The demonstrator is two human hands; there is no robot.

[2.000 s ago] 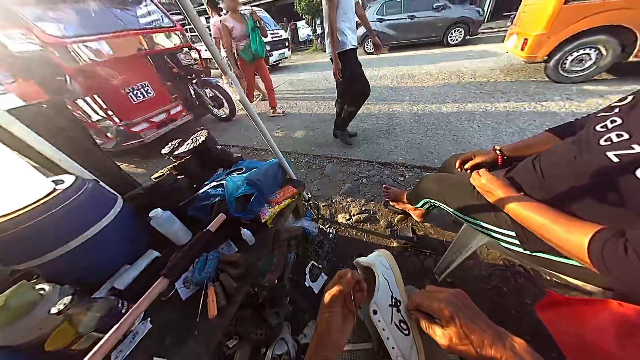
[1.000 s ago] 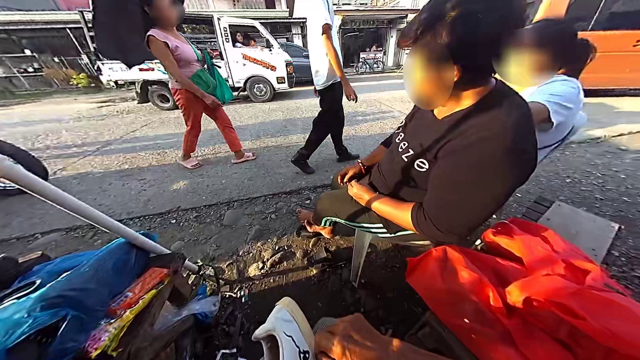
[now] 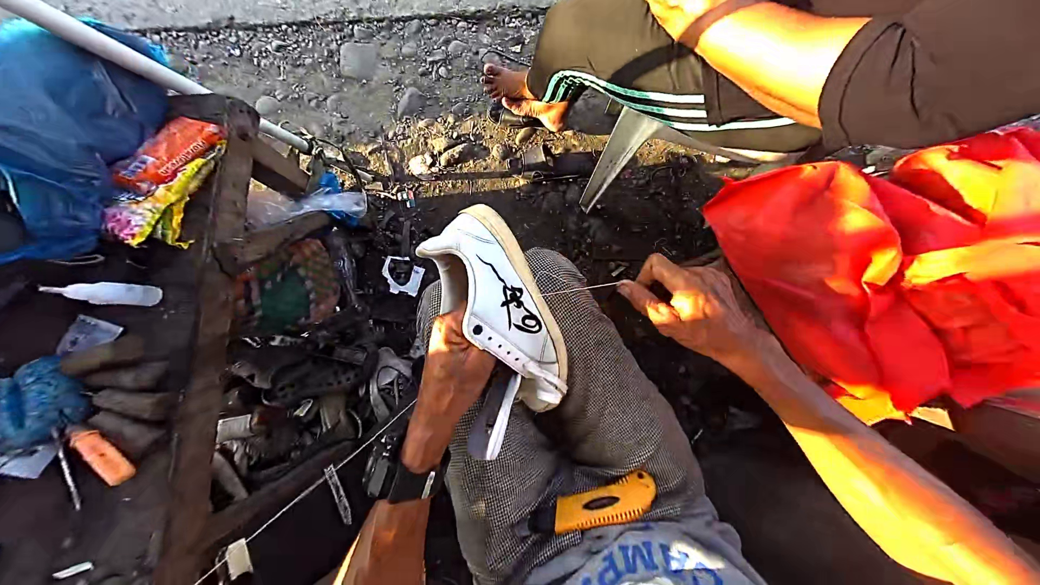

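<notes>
A white sneaker point(image 3: 505, 296) with a black design on its side is tilted above my knee, its tongue hanging down. My left hand point(image 3: 457, 366) grips it at the opening, with some fingers hidden inside. From the shoe's sole edge a thin thread point(image 3: 578, 289) runs taut to my right hand point(image 3: 691, 305), which pinches it between thumb and finger. Another length of thread point(image 3: 325, 478) slants past my left wrist to the lower left. A yellow-handled tool point(image 3: 605, 502) lies on my lap, its other end dark and hard to make out.
At left stands a wooden-framed work surface point(image 3: 203, 349) with a blue plastic bag point(image 3: 73, 130), colourful packets point(image 3: 166, 179), a white bottle point(image 3: 106, 293) and an orange-handled tool point(image 3: 101, 455). Red fabric point(image 3: 829, 276) lies at right. A seated person's legs point(image 3: 626, 65) are ahead, beside a chair leg point(image 3: 621, 158).
The view has swung down to my lap. Two seconds ago both hands were close at the shoe; now my right hand is out to the right of it, with thread stretched between.
</notes>
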